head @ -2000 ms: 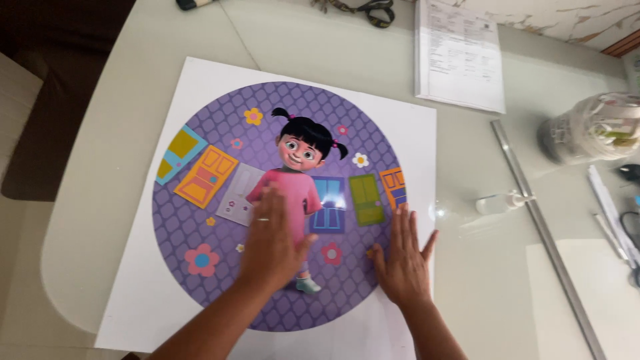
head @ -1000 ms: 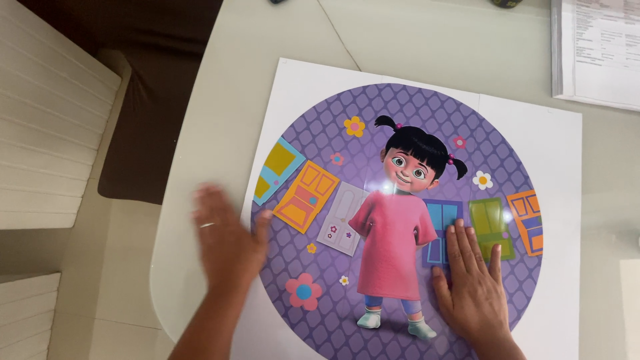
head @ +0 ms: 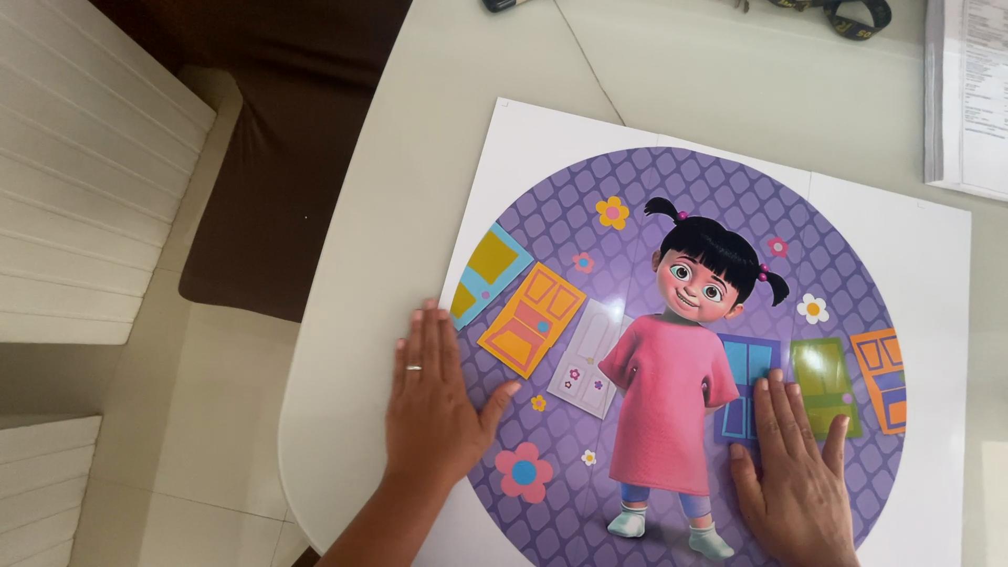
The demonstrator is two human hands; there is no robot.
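Note:
A glossy printed sheet (head: 937, 315) with a white margin lies flat on the table. It bears a round purple picture of a cartoon child in a pink dress, with coloured doors and flowers around the figure. My left hand (head: 441, 402), with a ring on one finger, rests palm down across the sheet's left edge, its thumb over the purple area. Palm down on the print, my right hand (head: 795, 472) covers part of the blue door and lies beside the green door. Neither hand grips anything. The sheet's bottom edge is out of view.
A pale glass-like tabletop (head: 354, 315) has a rounded left edge. At the top right lies a stack of printed papers (head: 945, 94), with a dark strap (head: 858, 20) left of it. A black object (head: 500, 4) sits at the top edge. Brown cloth (head: 268, 173) and white slatted panels (head: 87, 157) stand left.
My left hand has moved from over the middle of the picture to the sheet's left edge. My right hand has moved inward from near the picture's right rim. The view has shifted left.

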